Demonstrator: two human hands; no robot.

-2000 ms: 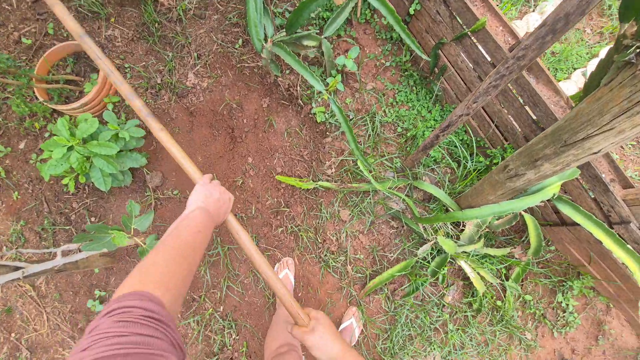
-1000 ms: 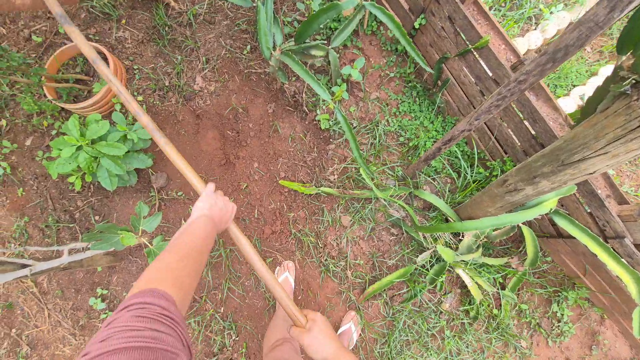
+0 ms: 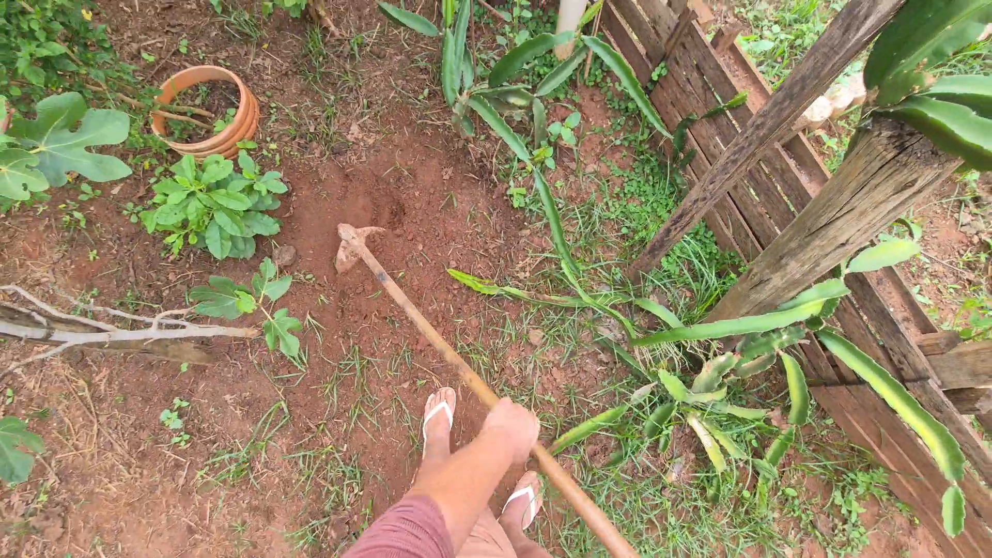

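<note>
My left hand (image 3: 511, 428) is closed around the long wooden handle (image 3: 434, 335) of a hoe, roughly halfway along what shows of it. The soil-covered metal hoe head (image 3: 355, 245) has a blade on one side and a pointed prong on the other, and rests at a patch of loosened red soil (image 3: 403, 209). From there the handle slants down to the lower right and leaves the view at the bottom edge. My right hand is out of view.
A leafy green plant (image 3: 217, 203) and a terracotta-coloured ring (image 3: 246, 116) lie left of the hoe head. A bare branch (image 3: 155, 333) is at the left. Dragon fruit stems (image 3: 558, 225), a wooden post (image 3: 837, 225) and a plank fence (image 3: 744, 163) stand at the right. My sandalled feet (image 3: 439, 415) are below.
The handle has slid down toward the lower right, bringing the hoe head into view on the soil. My left hand has moved down with it. The other hand, earlier on the handle, has left the view.
</note>
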